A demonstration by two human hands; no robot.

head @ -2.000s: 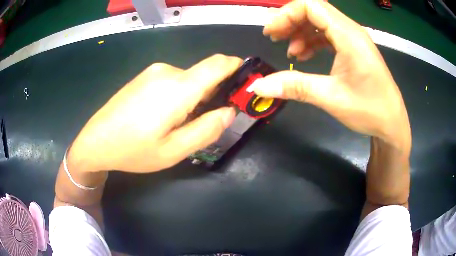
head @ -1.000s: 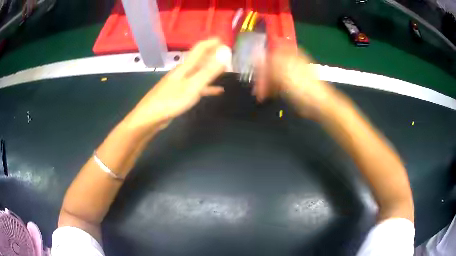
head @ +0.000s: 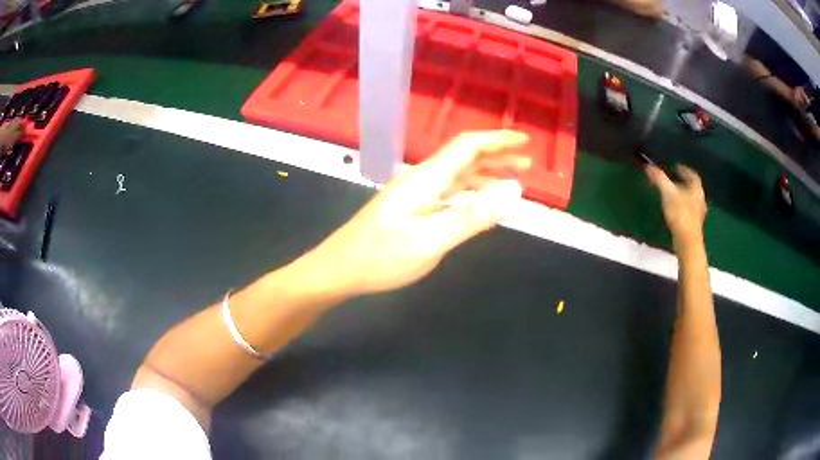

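My left hand (head: pixel 432 216) is over the white edge rail, in front of the red phone tray (head: pixel 346 126), fingers apart and holding nothing visible. My right hand (head: pixel 679 202) reaches over the green conveyor belt (head: pixel 598 193), right of the tray. A small dark thing (head: pixel 647 159) and a pale blurred streak show at its fingertips; I cannot tell whether it grips them. Black and red phone units (head: pixel 616 94) lie on the belt beyond my right hand, one farther off (head: pixel 695 120) and one at the far right (head: pixel 785 191).
A grey-white post (head: pixel 384 94) stands at the rail (head: pixel 216 135). At left, another person's hand (head: pixel 11 135) is at a red tray (head: pixel 67 108) of black phones. A pink fan (head: pixel 31 373) is lower left. A yellow-edged phone (head: pixel 276 10) lies at the top. Another person's arm shows upper right.
The view has swung right. The phone unit that was between my hands is no longer there. My hands have moved apart, the right one out over the belt. More of the red tray shows.
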